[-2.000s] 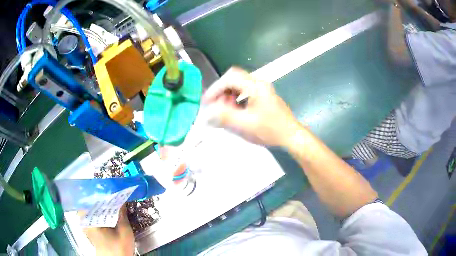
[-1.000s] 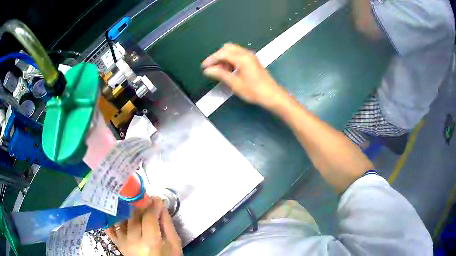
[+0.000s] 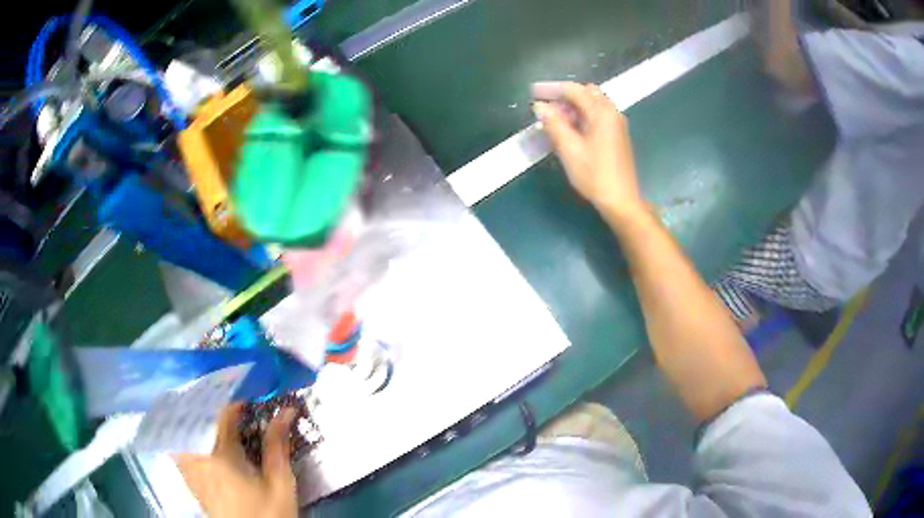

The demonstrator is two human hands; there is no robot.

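Observation:
Small metal parts (image 3: 265, 413) lie in a dark, loose heap at lower left. My left hand (image 3: 243, 467) is at the heap, thumb and fingers apart, partly cut off below; nothing shows held. My right hand (image 3: 593, 142) is over the conveyor belt (image 3: 456, 91) near its rail, fingers bent together; blur hides whether it holds a part. The round holding fixture (image 3: 381, 368) sits on the shiny base plate (image 3: 466, 314), beside the tip of the red syringe (image 3: 342, 334). The blue syringe (image 3: 172, 374) lies left of it, above my left hand.
A blurred green cap (image 3: 304, 162) with a hose covers part of the plate. Blue and orange-yellow dispenser blocks (image 3: 208, 172) stand upper left. A white-silver rail (image 3: 648, 86) edges the belt. Another person's sleeve (image 3: 861, 101) and arm are at upper right. A black cable (image 3: 528, 425) is at the front edge.
My left hand has moved from beside the fixture to the parts heap, and its fingers have spread. My right hand appears farther right, over the rail and belt. The view has shifted.

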